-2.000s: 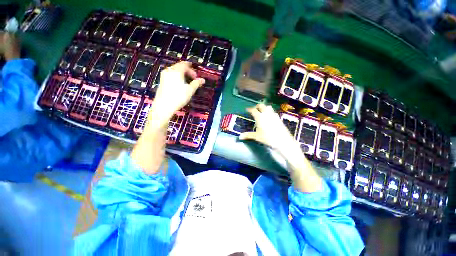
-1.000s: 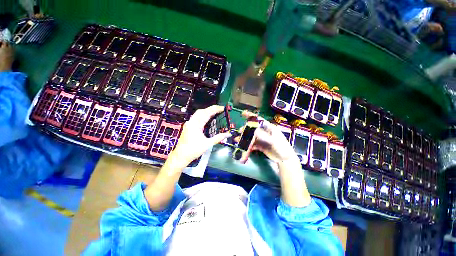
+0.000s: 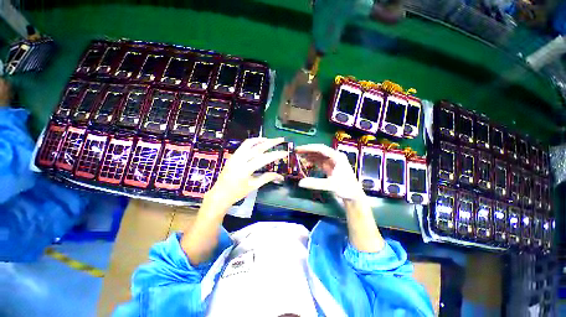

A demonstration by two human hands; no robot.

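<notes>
My left hand point(image 3: 245, 175) holds a red keypad housing point(image 3: 279, 162) upright on its edge, in front of my body. My right hand point(image 3: 332, 172) holds a screen half point(image 3: 301, 166) against it, its face turned away and mostly hidden by my fingers. The two parts meet or nearly meet; the exact contact is too blurred to tell. The left black tray point(image 3: 118, 189) holds rows of dark red phone parts and a near row of bright red keypad housings. Two rows of white-faced screen halves with orange tails point(image 3: 370, 108) stand on the right of the mat.
The brown-grey press fixture point(image 3: 300, 102) lies beyond my hands, below the green press body point(image 3: 332, 25). A right black tray point(image 3: 475, 238) holds rows of dark red phones. At the far left are a neighbour's blue sleeve point(image 3: 18, 148) and a small dark stack point(image 3: 30, 54).
The housing and the screen half, apart a second ago, are now brought together between my hands. The screen half has turned so its face no longer shows. The camera view has shifted slightly.
</notes>
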